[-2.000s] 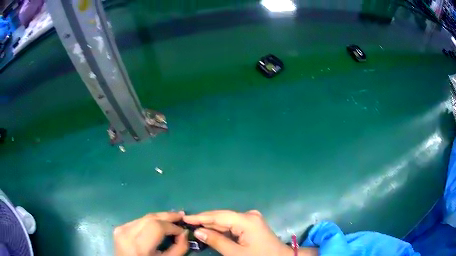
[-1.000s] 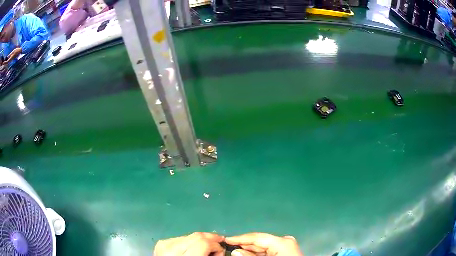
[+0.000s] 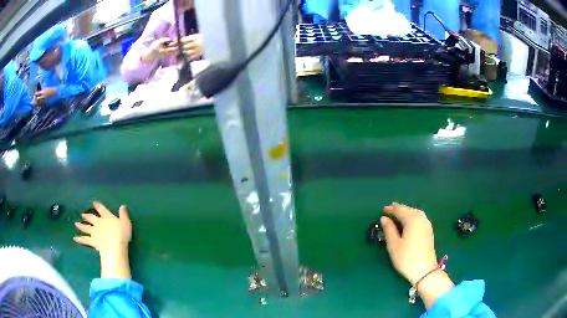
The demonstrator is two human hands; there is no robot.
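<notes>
A black housing (image 3: 375, 233) lies on the green surface right of the post. My right hand (image 3: 410, 239) is beside it, fingers curved and apart, thumb at the housing's upper right edge; it is not between the fingertips. My left hand (image 3: 106, 233) is over the surface at left, palm down, fingers spread. A dark item partly shows behind its fingers, too covered to identify. Another black housing (image 3: 466, 225) lies right of my right hand, and a further one (image 3: 539, 202) near the right edge. Several small dark units, including one (image 3: 56, 211), lie at far left.
A grey metal post (image 3: 264, 186) with a cable stands between my hands, its bracket on the green surface (image 3: 348, 279). A fan (image 3: 34, 286) is at lower left. Stacked black trays (image 3: 385, 77) are beyond the far edge. People in blue and pink smocks sit at upper left.
My hands were together around a dark piece at the bottom; now they are far apart, either side of the post. The view has tilted up, showing more of the far side.
</notes>
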